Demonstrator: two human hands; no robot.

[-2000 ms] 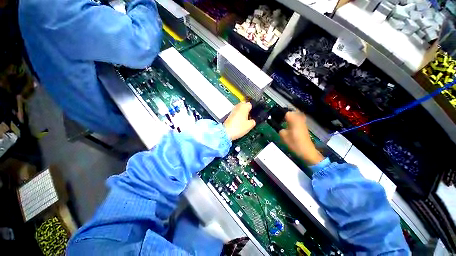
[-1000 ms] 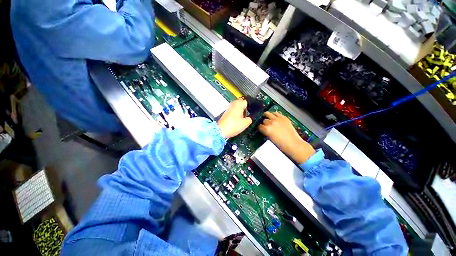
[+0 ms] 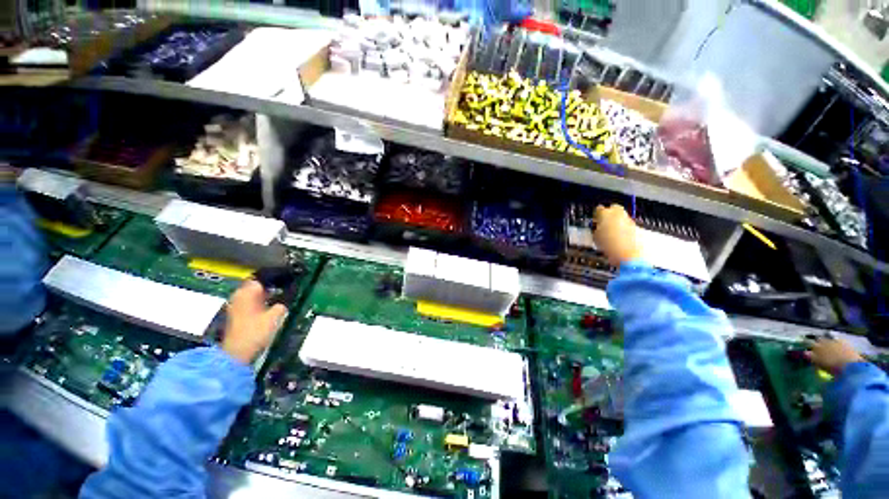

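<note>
My left hand (image 3: 251, 324) is closed around several black components (image 3: 280, 281), above the seam between two green circuit boards (image 3: 341, 419). A long white heatsink (image 3: 414, 359) lies along the middle board, and a finned heatsink (image 3: 460, 285) with a yellow strip stands at its far side. My right hand (image 3: 616, 236) is stretched out to the stacked brown-edged trays (image 3: 673, 255) under the shelf. Its fingertips are at the stack's left part, and whether they hold anything cannot be seen.
Bins with red components (image 3: 419, 212), blue components (image 3: 509, 228) and cream components (image 3: 219, 151) stand under the shelf (image 3: 390, 129). Yellow-and-black components (image 3: 531, 112) lie above. Another person's hand (image 3: 835, 355) is over a board at right; a blue sleeve (image 3: 18, 258) is at left.
The view has turned right and up towards the shelf. My right hand has left the board beside my left hand and reached out to the stacked trays. My left hand still holds black components.
</note>
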